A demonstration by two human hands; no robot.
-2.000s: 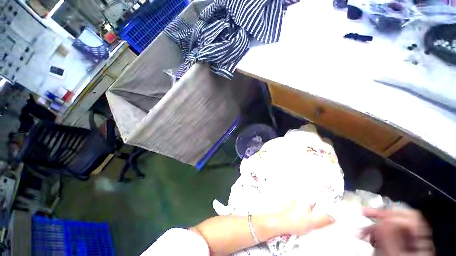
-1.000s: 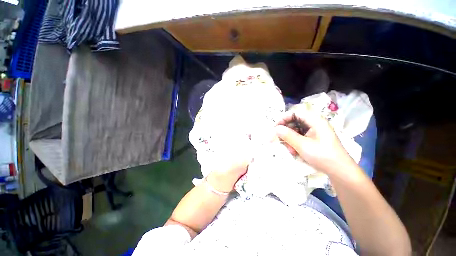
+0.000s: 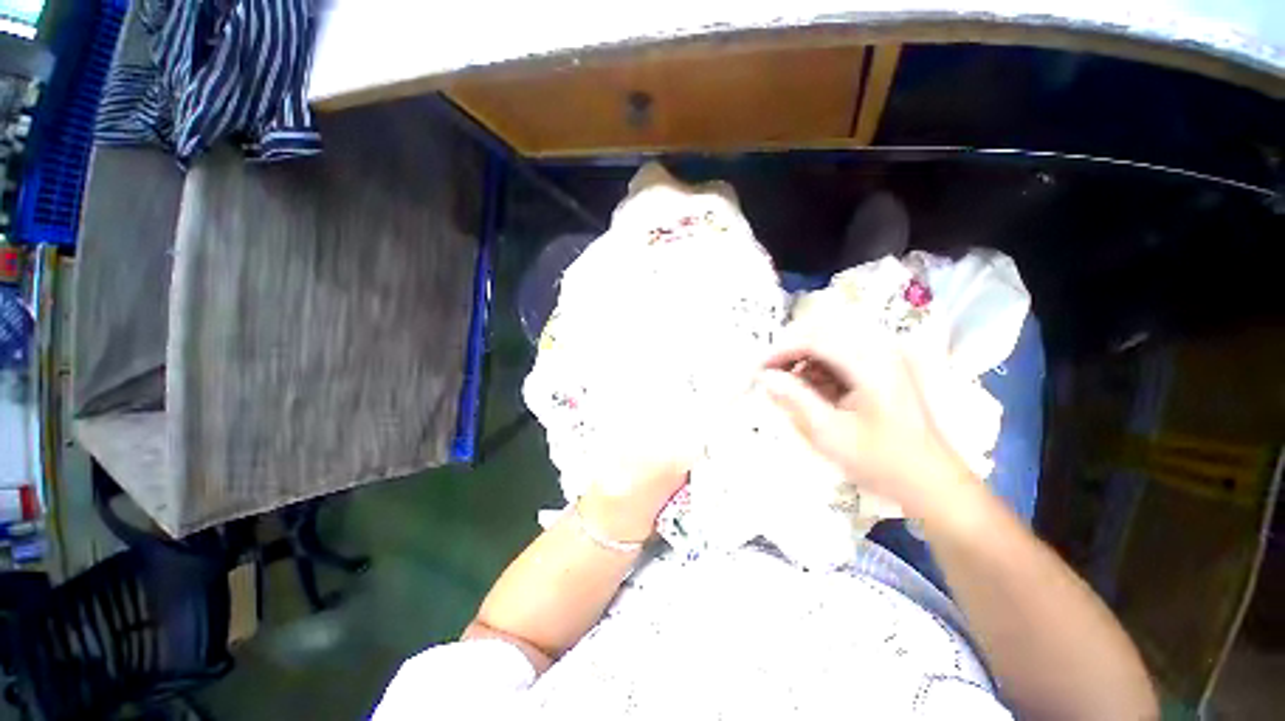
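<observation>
A white floral-print garment lies bunched over my thighs, much of it overexposed. My left hand holds the cloth at its near left part, and its fingers merge with the bright fabric. My right hand is over the right part of the garment with thumb and index fingertips brought close together. A small dark shape shows between its curled fingers. Any needle or thread at the fingertips is too small or too bright to make out.
A white-topped table with a wooden drawer stands ahead. A grey-brown fabric bin is at left, with a striped garment over its edge. A black chair stands at lower left.
The view has turned from the left side down to the lap. My right hand, blurred at lower right two seconds ago, is now over the garment. Since one second ago it has shifted only slightly.
</observation>
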